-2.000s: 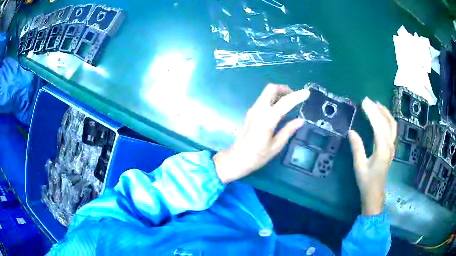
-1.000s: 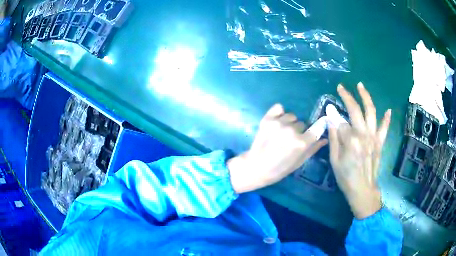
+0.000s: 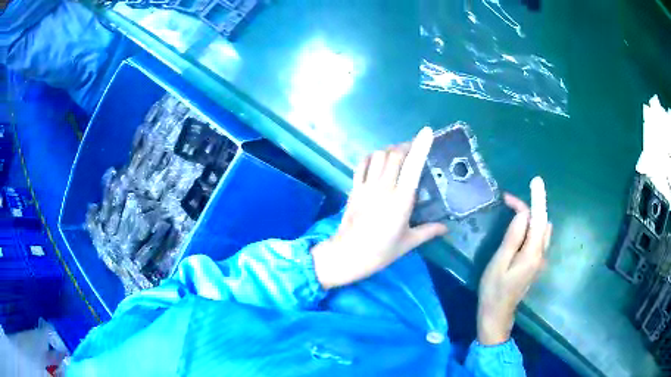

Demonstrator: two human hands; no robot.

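An open dark grey camera housing (image 3: 460,173) is near the bench's front edge, turned askew, its half with the round hole facing up. My left hand (image 3: 379,210) grips its left side, thumb below and fingers above, and hides much of the other half. Whether the housing touches the mat cannot be told. My right hand (image 3: 517,254) is just right of the housing, empty, fingers apart, with a white cot on a fingertip.
Clear plastic bags (image 3: 493,66) lie behind the housing. More housings (image 3: 644,235) and a white cloth (image 3: 656,140) are at the right edge. Another row of housings (image 3: 221,11) is at the upper left. A blue bin (image 3: 283,188) full of bagged housings (image 3: 151,199) stands left, beside the bench.
The view has shifted left, showing more of the bin. The housing has been turned. My left hand has taken its left side; my right hand has come off it and moved to the right.
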